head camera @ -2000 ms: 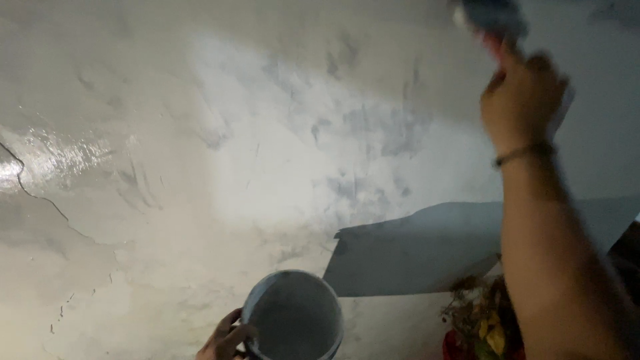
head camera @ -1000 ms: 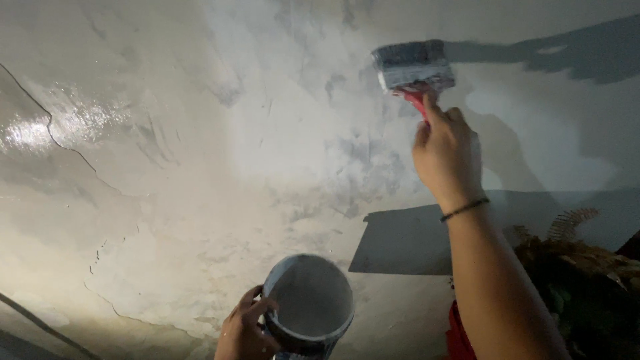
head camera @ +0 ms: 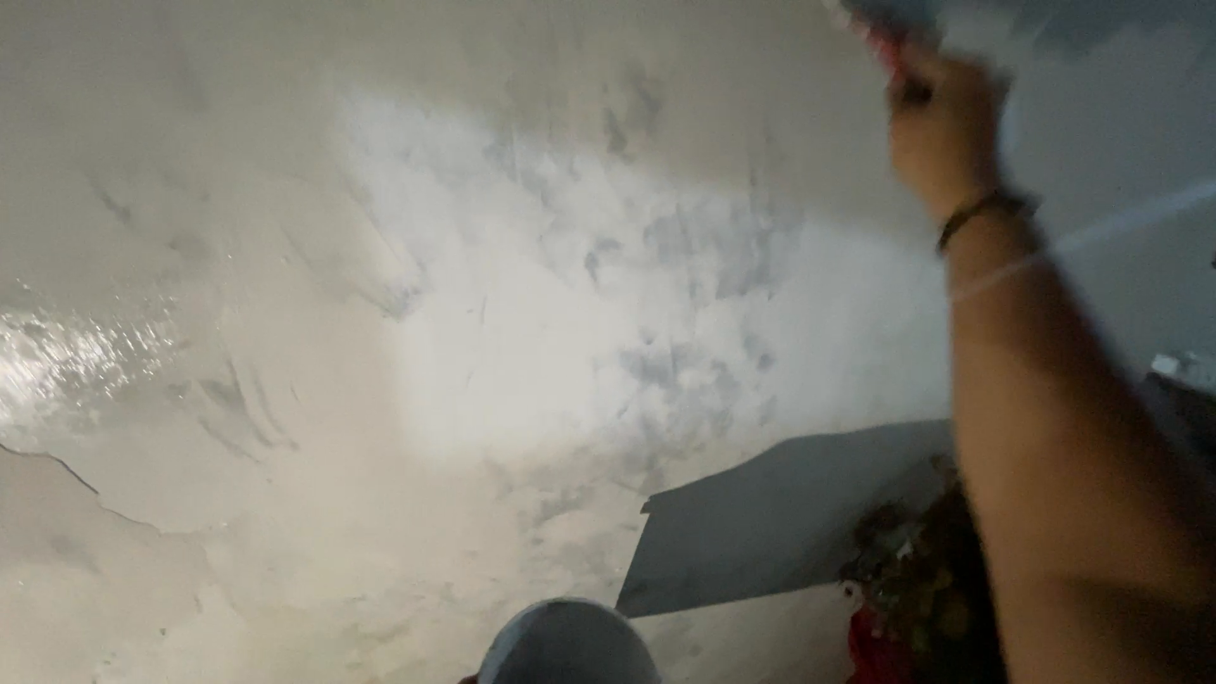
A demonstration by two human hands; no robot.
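My right hand (head camera: 950,133) is raised at the upper right, closed on the red handle of a wide paintbrush (head camera: 883,47). The brush is blurred and its head is partly cut off by the top edge. A dark bracelet (head camera: 988,214) circles the wrist. At the bottom centre stands the rounded rim of a paint container (head camera: 570,632), mostly cut off by the frame. Only a sliver of my left hand (head camera: 468,679) shows at its left side, against the container. Behind both hands is a pale wall (head camera: 513,332) with grey patches.
A plant (head camera: 926,579) with a red thing (head camera: 874,646) below it is at the lower right, partly behind my forearm. A dark shadow (head camera: 750,522) lies on the wall beside it. A crack (head camera: 57,461) runs through the wall at the left.
My right hand has moved up and to the right with the brush since one second ago. The container and my left hand sit lower in the view, mostly out of frame.
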